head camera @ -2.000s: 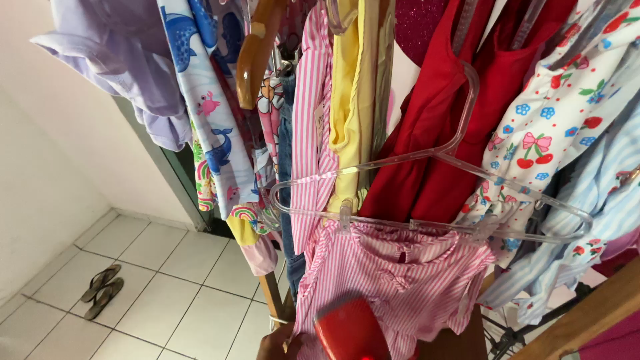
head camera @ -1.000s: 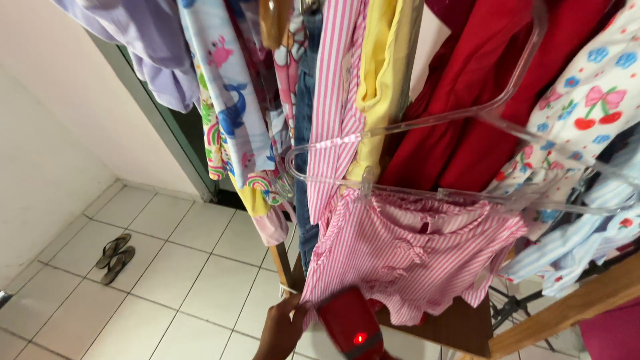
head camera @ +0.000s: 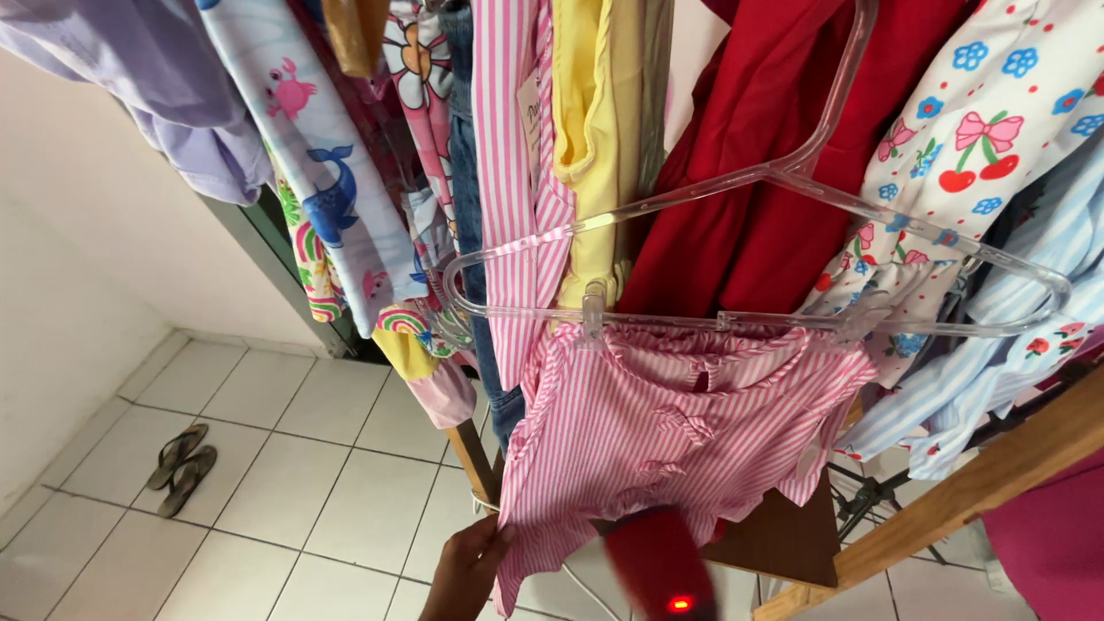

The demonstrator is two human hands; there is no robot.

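Note:
A pink-and-white striped child's blouse (head camera: 638, 423) with ruffles and small bows hangs by clips from a clear plastic hanger (head camera: 690, 200). At the blouse's lower left edge, my left hand (head camera: 474, 556) pinches the fabric between thumb and fingers. A red handheld appliance (head camera: 660, 561) with a lit red light is just in front of the blouse's lower hem, slightly blurred; whether it touches the fabric cannot be told. My right hand is out of the frame, so its hold on the appliance is hidden.
Behind hang a yellow garment (head camera: 591, 172), red garments (head camera: 776, 216), a cherry-print garment (head camera: 940, 147) and a whale-print garment (head camera: 319, 172). A wooden bar (head camera: 966, 509) crosses the lower right beside a brown board (head camera: 785, 543). Flip-flops (head camera: 183, 470) lie on the tiled floor.
My left hand, not visible two seconds ago, came into view at the blouse's lower left edge and is still there. The red appliance's light shows now and one second ago, but not in the oldest frame.

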